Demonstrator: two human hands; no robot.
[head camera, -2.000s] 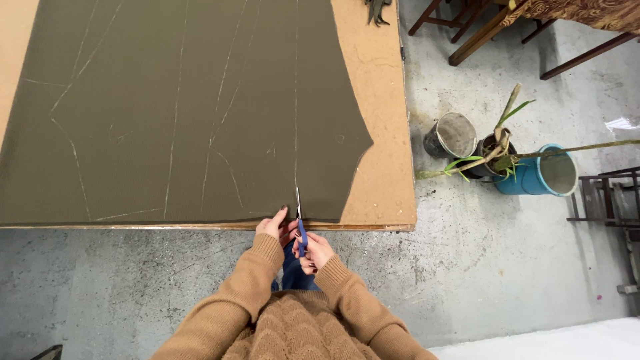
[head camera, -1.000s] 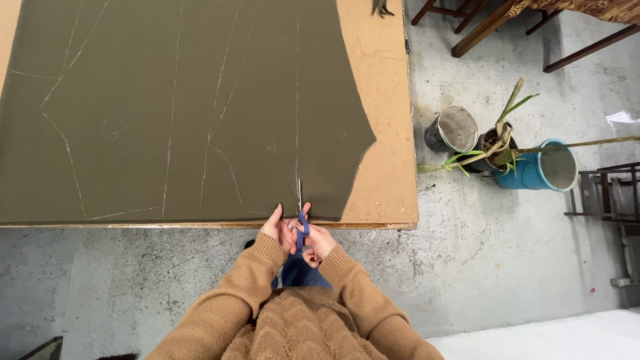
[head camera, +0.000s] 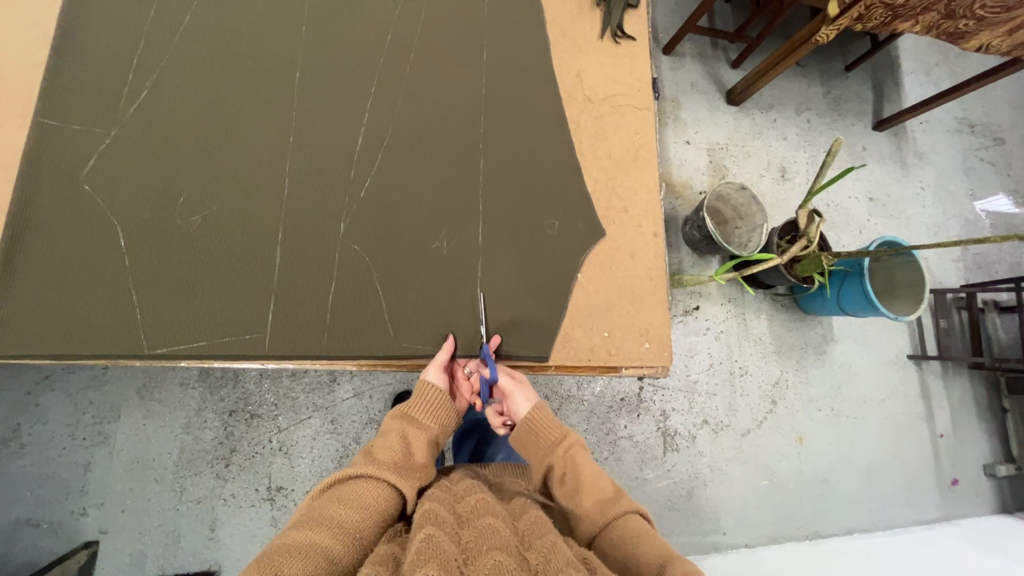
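Note:
Dark olive fabric (head camera: 416, 208) marked with chalk lines lies over the table, its near edge along the table's front. My right hand (head camera: 510, 398) grips the blue handles of a pair of scissors (head camera: 487, 368). Their blades point away from me along the rightmost long chalk line, over the fabric's near edge; whether they are closed is unclear. Just left of the scissors, my left hand (head camera: 453, 373) is at the fabric edge, thumb on top and other fingers lower, partly hidden. It wears a ring.
The tan tabletop (head camera: 624, 320) shows right of the fabric, with dark scraps (head camera: 618, 18) at its far side. On the floor to the right stand a grey bucket (head camera: 734, 218), a potted plant (head camera: 792, 240) and a blue bucket (head camera: 860, 280). Wooden furniture (head camera: 772, 64) is at upper right.
The scissors point along the same chalk line as before. My left hand's fingers have come in beside and under the scissors since the earliest frame.

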